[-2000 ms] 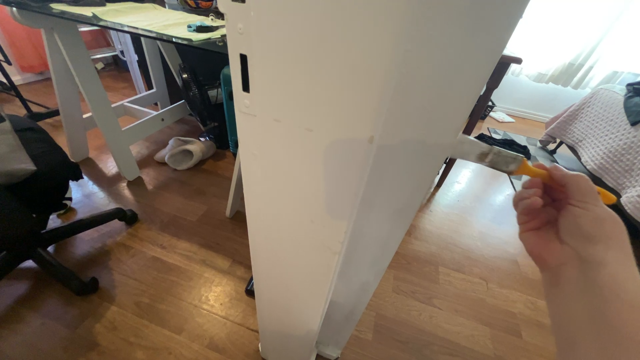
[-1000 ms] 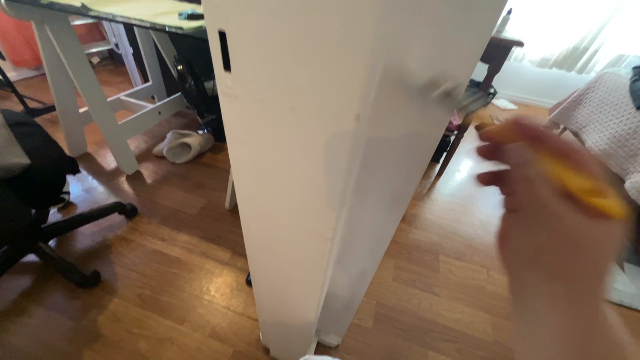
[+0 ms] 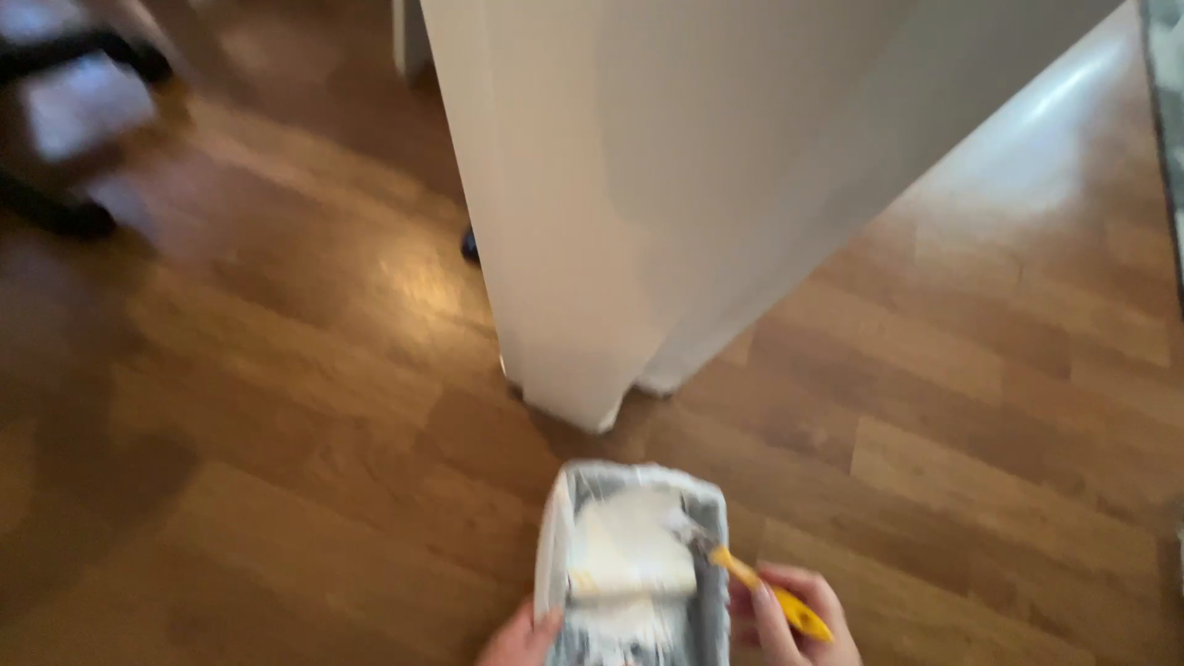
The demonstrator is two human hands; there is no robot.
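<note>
At the bottom of the view, my left hand (image 3: 524,638) grips the left side of a paint tray (image 3: 552,555) with white paint in it. My right hand (image 3: 795,615) holds a paintbrush (image 3: 768,592) by its yellow handle, with the bristles inside the tray near its right wall. A paint roller (image 3: 634,546), coated in white, appears to lie in the tray. Beyond the tray stands a tall white panel-like piece (image 3: 555,231), its lower end at the floor and greyish patches on its face.
Black wheeled chair legs (image 3: 65,217) are at the left on the wood floor (image 3: 324,444). A small dark object (image 3: 470,245) shows beside the panel's left edge. At the far right is the edge of something grey-green (image 3: 1167,120).
My right hand with the brush has moved from the panel's right edge down to the tray. My left hand and the tray have come into view, which now tilts downward.
</note>
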